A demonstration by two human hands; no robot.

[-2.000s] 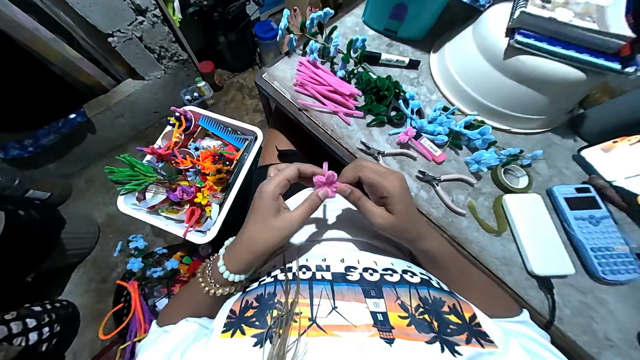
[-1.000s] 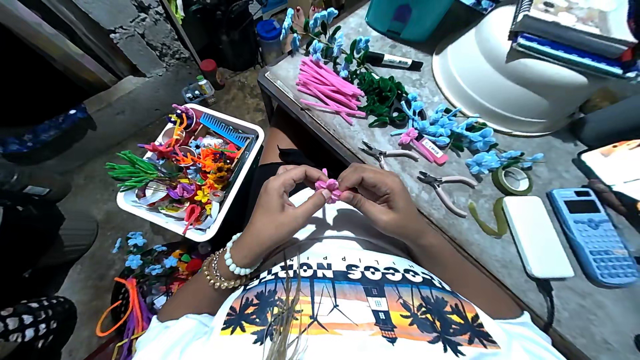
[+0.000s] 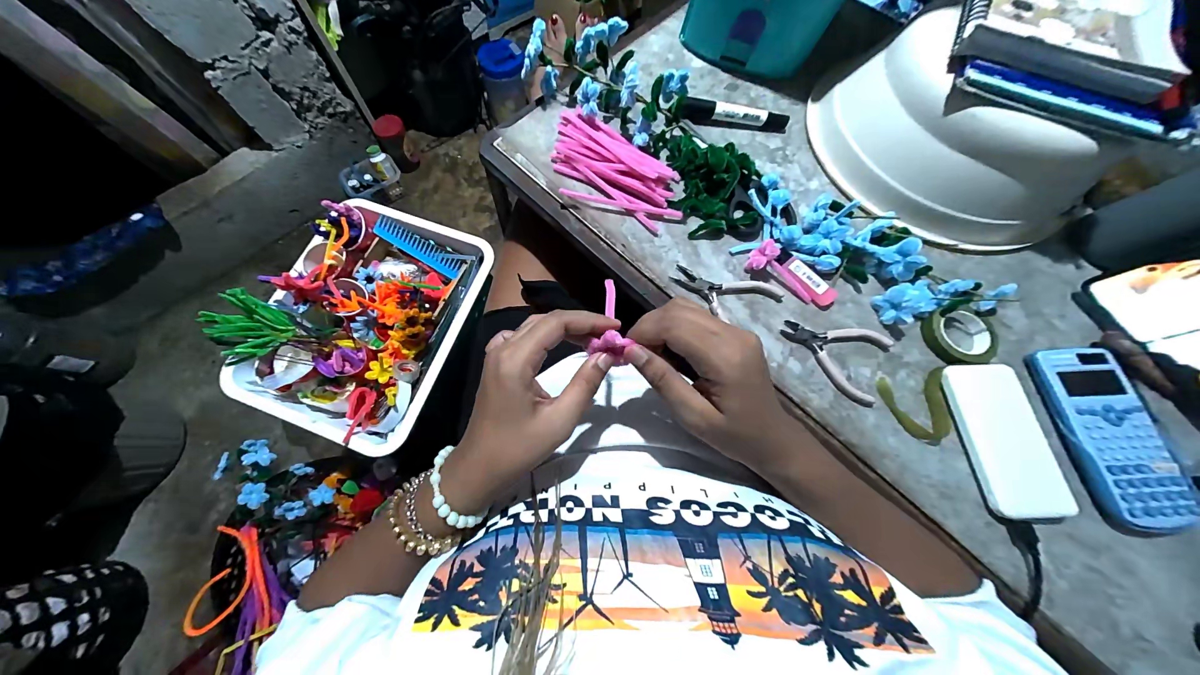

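Note:
My left hand and my right hand meet in the middle of the view, above my lap. Between their thumbs and fingers they pinch a small pink pipe-cleaner flower, and one straight pink end sticks up from it. Part of the flower is hidden by the fingertips. On the table to the right lie a pile of pink pipe cleaners, dark green pipe-cleaner leaves, and blue pipe-cleaner flowers. Two pairs of pliers rest near the table's edge.
A white tray of colourful pipe-cleaner pieces and a blue comb stands at left. On the table are green floral tape, a white power bank, a blue calculator, a black marker and an upturned white basin. Another person's hand shows at right.
The flower's face, which showed plainly two seconds ago, is now turned and more covered by my fingertips. Both hands remain in nearly the same place.

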